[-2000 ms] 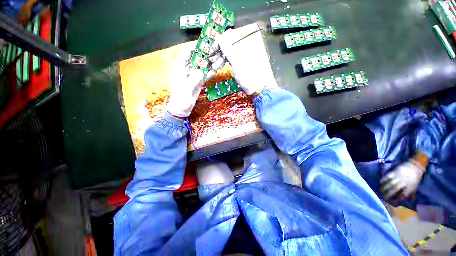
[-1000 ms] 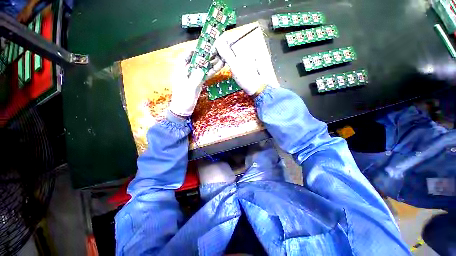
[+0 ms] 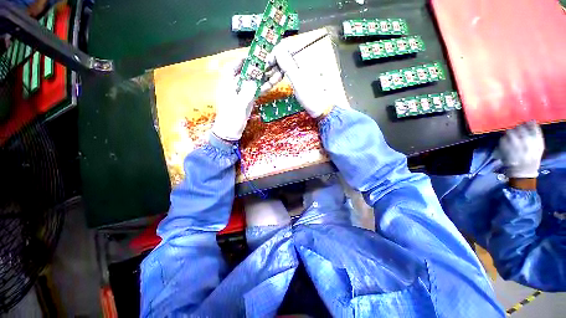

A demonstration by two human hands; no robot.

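Note:
My left hand (image 3: 233,112), in a white glove, holds a green circuit board (image 3: 265,40) tilted upright above the tan work pad (image 3: 186,87). My right hand (image 3: 307,81), also white-gloved, is at the board's lower right side. A thin dark stick (image 3: 312,43) points up to the right past its fingers, so the hand seems to hold tweezers or a pick. A second green board (image 3: 280,109) lies on the pad under my hands. Reddish-brown debris (image 3: 282,140) covers the pad's near part. My right fingertips are partly hidden.
Several boards (image 3: 411,76) lie in spaced rows right of the pad, and one (image 3: 246,23) lies beyond it. A red sheet (image 3: 503,62) covers the bench at right, with another person's gloved hand (image 3: 522,149) at its edge. A metal arm (image 3: 46,38) is at upper left.
A large red sheet has appeared on the bench at right, with the neighbour's gloved hand at its near edge. My hands and the held board keep nearly the same pose.

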